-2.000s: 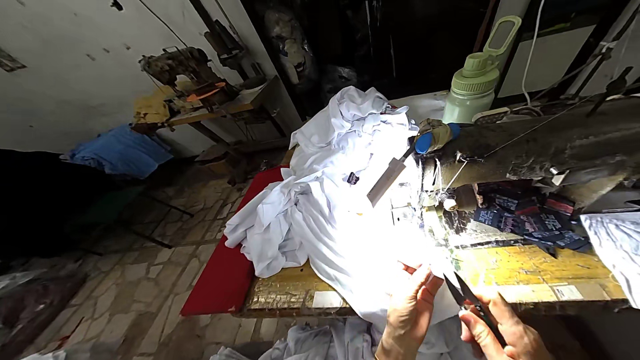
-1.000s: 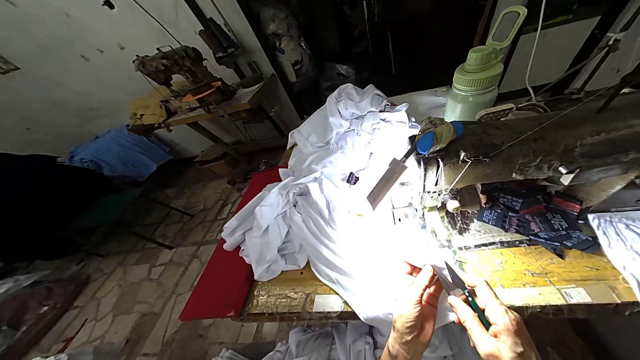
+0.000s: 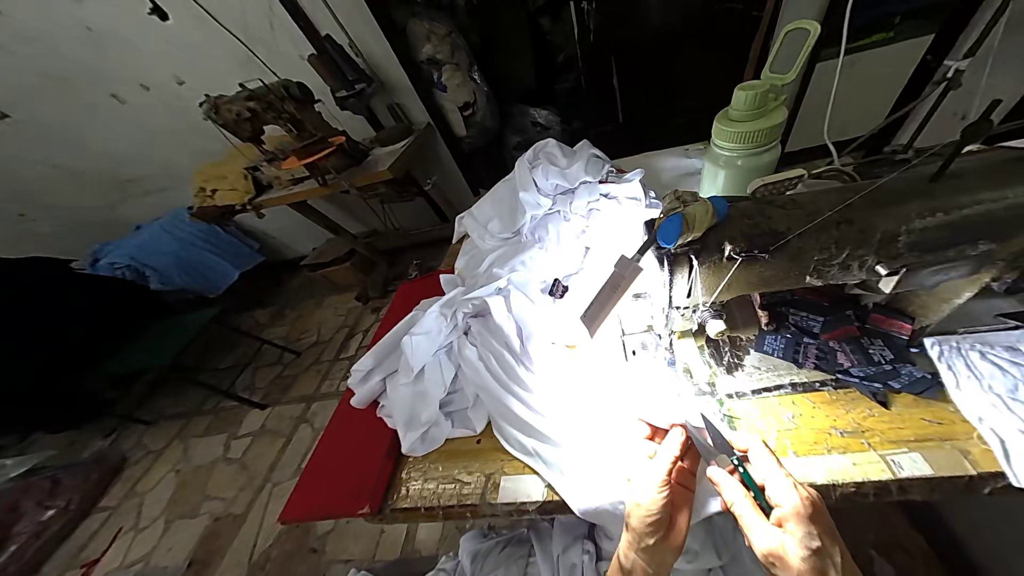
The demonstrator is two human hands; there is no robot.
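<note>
A heap of white fabric [image 3: 496, 352] lies across the wooden table beside the sewing machine [image 3: 848, 224], its middle washed out by bright light. At the table's front edge my left hand [image 3: 660, 496] pinches the fabric between thumb and fingers. Just right of it, my right hand [image 3: 780, 504] holds thread snips [image 3: 740, 472] with green on the handle. Their blades are apart and point up and left, close to my left fingertips. A small dark label [image 3: 558, 289] rests on the fabric. Glare hides the exact spot where the blades meet the cloth.
Dark printed labels [image 3: 848, 340] are piled under the machine arm. A light green bottle [image 3: 744, 144] stands behind it. White striped cloth [image 3: 984, 392] lies at the right. A red board [image 3: 352, 456] borders the table's left side. Another machine [image 3: 268, 120] stands at the back left.
The snips and my right hand have shifted slightly within the last two seconds, staying close to my left fingers. The fabric heap looks much the same.
</note>
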